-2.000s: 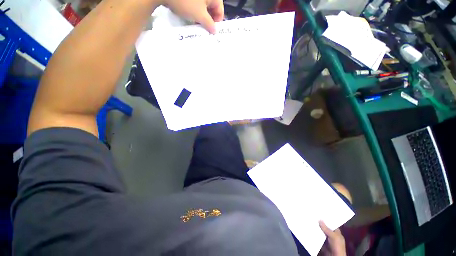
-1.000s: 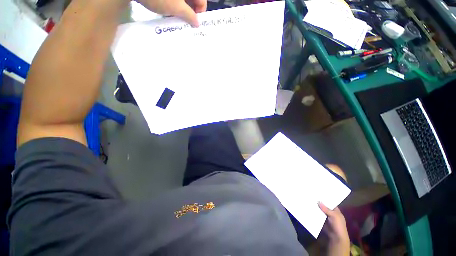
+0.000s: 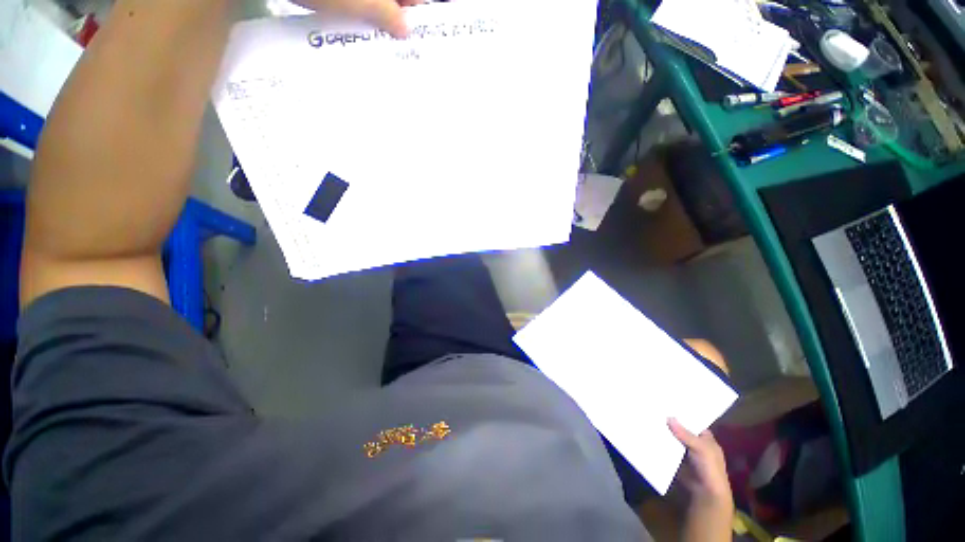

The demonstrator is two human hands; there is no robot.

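My left hand (image 3: 372, 13), partly cut off by the top edge, grips the top edge of a large white sheet (image 3: 444, 148). The sheet has a dark heading and a small black rectangle at its lower left. My right hand (image 3: 703, 466) holds a smaller white sheet (image 3: 624, 376) by its lower right part, over my lap. This sheet looks blank, with a dark edge along its right side. The two sheets are apart.
The green bench (image 3: 788, 270) runs down the right. On it are an open laptop (image 3: 884, 307) on a black mat (image 3: 788, 212), markers (image 3: 799, 101), a black tube-like tool (image 3: 794, 129) and loose papers (image 3: 730, 37). A blue frame (image 3: 185, 259) stands left; a brown box (image 3: 672, 206) is under the bench.
The large sheet, my left hand and the left arm have shifted left and up in view. The smaller sheet and my right hand have shifted slightly up. Both sheets stay held.
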